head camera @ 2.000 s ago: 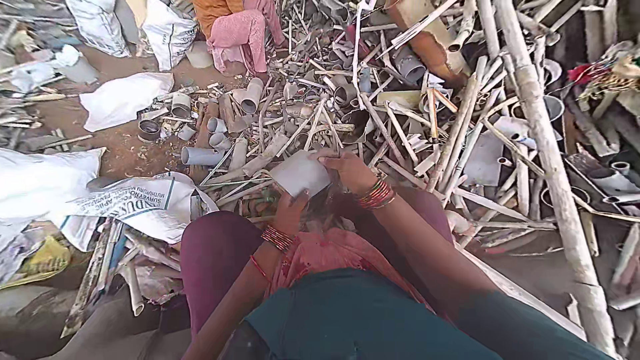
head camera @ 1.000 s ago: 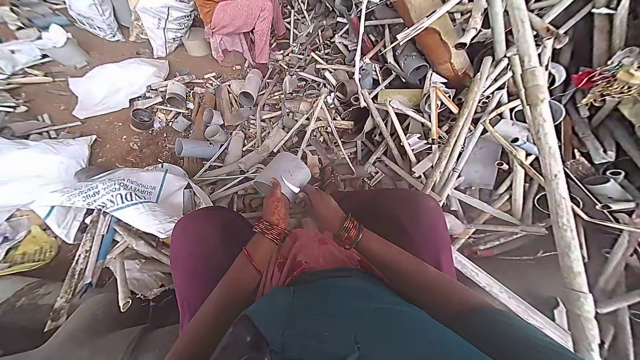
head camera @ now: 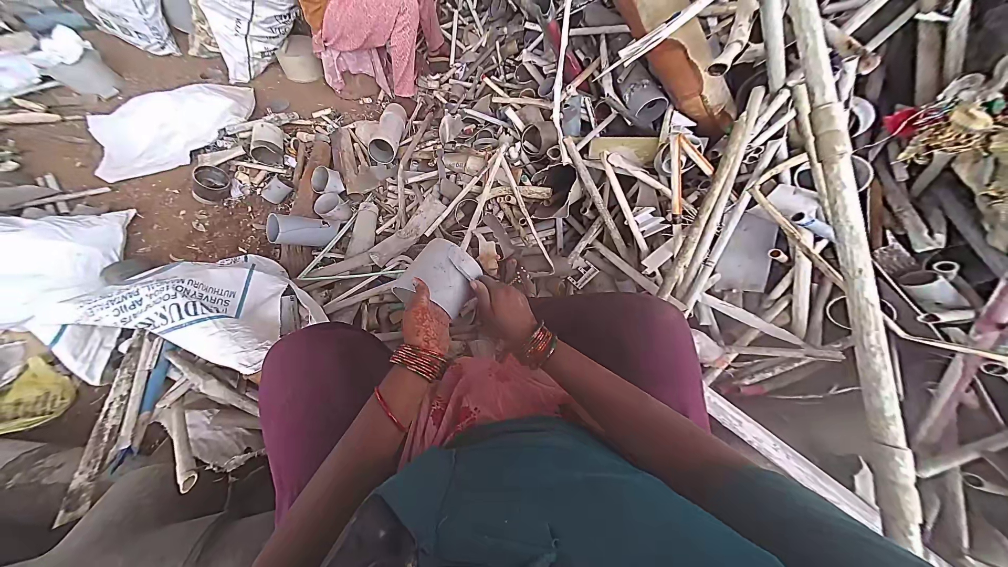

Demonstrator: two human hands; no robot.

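Observation:
My left hand (head camera: pixel 426 321) grips a short, wide piece of grey plastic pipe (head camera: pixel 438 276) at its lower left side, above my lap. At the pipe's right side is my right hand (head camera: pixel 504 311), its fingers curled. A thin edge or tool shows by those fingers against the pipe; whether it is a blade or part of the pipe I cannot tell. Just beyond the hands lies a heap of pipe offcuts and strips. A blue-grey pipe piece (head camera: pixel 301 230) and another short grey pipe (head camera: pixel 387 134) lie in it.
White woven sacks (head camera: pixel 169 130) lie on the ground at the left, one printed sack (head camera: pixel 213 307) near my left knee. Another person (head camera: pixel 374 39) in pink clothing is at the top. A long pale pole (head camera: pixel 854 236) slants down the right side over more pipes.
Two seconds ago both hands held the pipe piece higher up between them with its surface facing up; it has since been turned. My right hand now lies at its right side.

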